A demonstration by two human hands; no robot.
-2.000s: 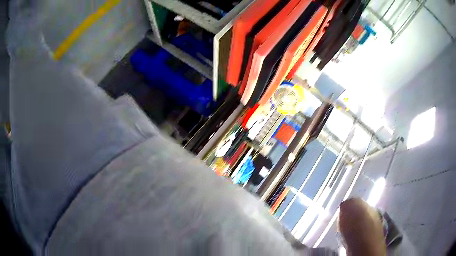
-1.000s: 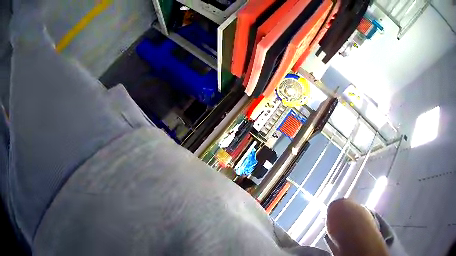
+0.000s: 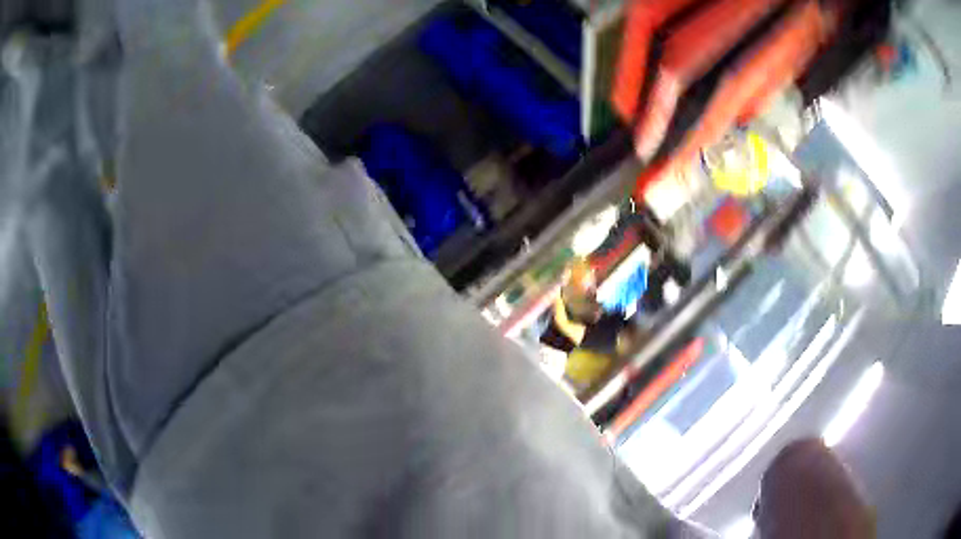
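No hand can be made out. Pale grey cloth (image 3: 348, 421), apparently my clothing, fills the lower left of the sideways, blurred head view. A rounded skin-coloured shape (image 3: 811, 495) is cut off by the lower right edge; which body part it is cannot be told. Beyond the cloth, red and black slabs (image 3: 685, 74) stand side by side at the top. No held object shows.
Dark blue objects (image 3: 411, 184) lie below a pale-framed bench. A person (image 3: 585, 316) appears blurred by the line, with a bright blue item beside. A yellow round thing (image 3: 741, 163) is near the slabs. A yellow floor line (image 3: 253, 23) crosses the upper left.
The view has shifted and blurred; the slabs and bench now sit further right and higher. More blue shows under the bench, and a person now shows by the line. The skin-coloured shape sits further right.
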